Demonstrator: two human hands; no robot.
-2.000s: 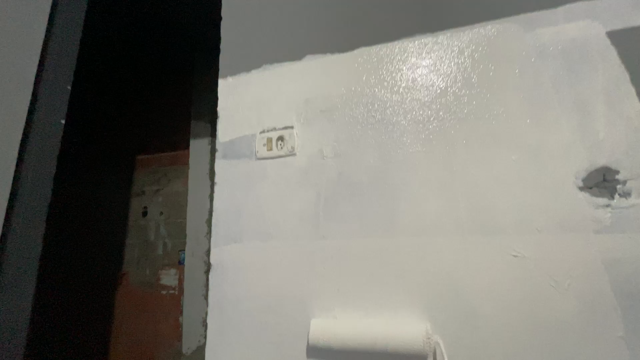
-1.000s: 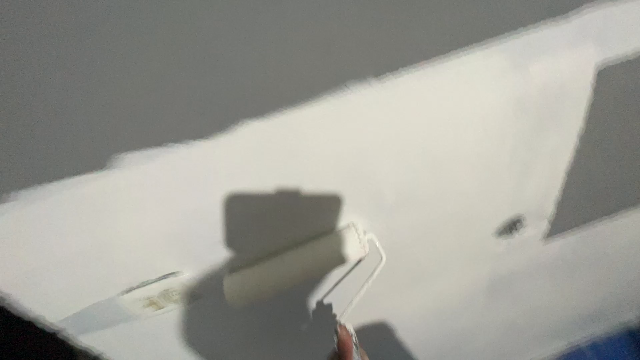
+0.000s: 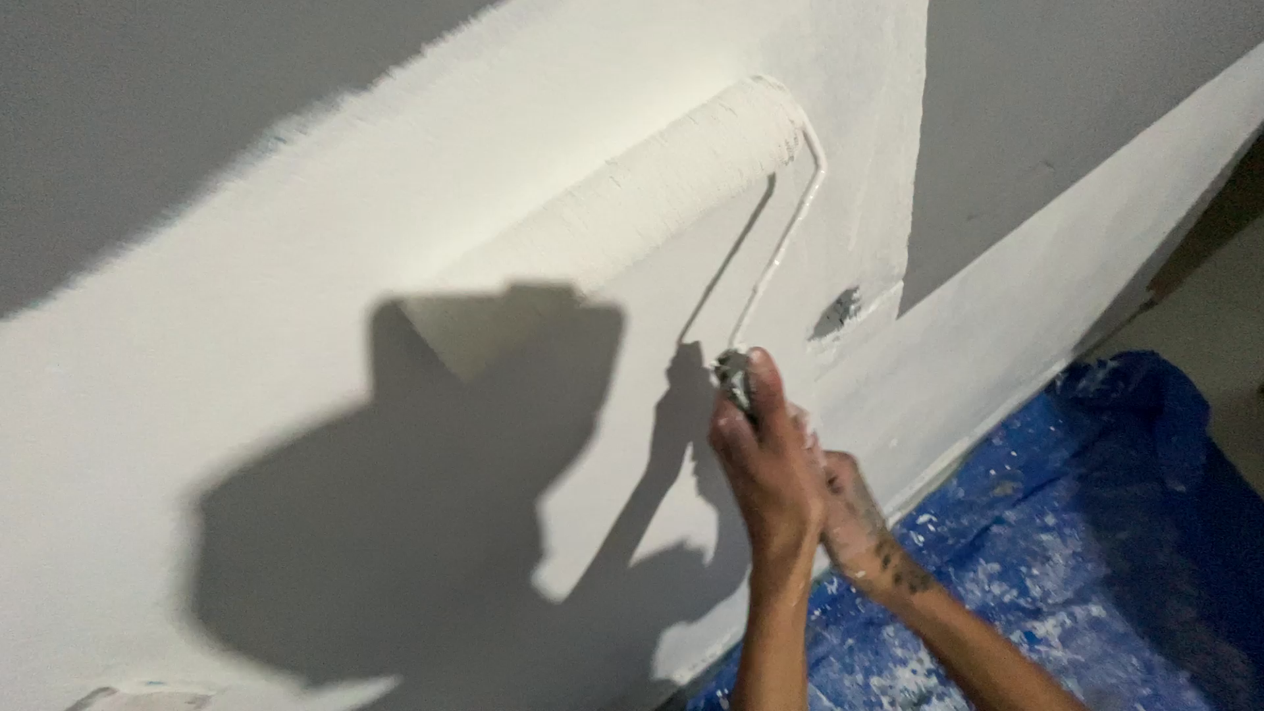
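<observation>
A paint roller (image 3: 632,197) with a long white sleeve lies tilted against the freshly white part of the wall (image 3: 118,415). Its thin wire frame (image 3: 790,232) runs down from the right end of the sleeve to the handle. My left hand (image 3: 765,454) is closed around the handle just below the wire, thumb along it. Lower and to the right, partly behind it, my right hand (image 3: 849,513) is closed on the lower handle; its fingers are partly hidden. Dark marks show on the right wrist. A large shadow falls over the sleeve's lower left end.
A paint-spattered blue plastic sheet (image 3: 987,553) covers the floor along the wall's base. Grey wall areas (image 3: 1007,128) border the white at the upper left and right. A dark rough hole (image 3: 837,313) is right of the roller; a pale fitting (image 3: 143,699) shows at lower left.
The view has swung and tilted strongly toward the floor sheet. Both hands on the handle now show, where a second ago only some fingers did. The roller has moved nearer the dark hole.
</observation>
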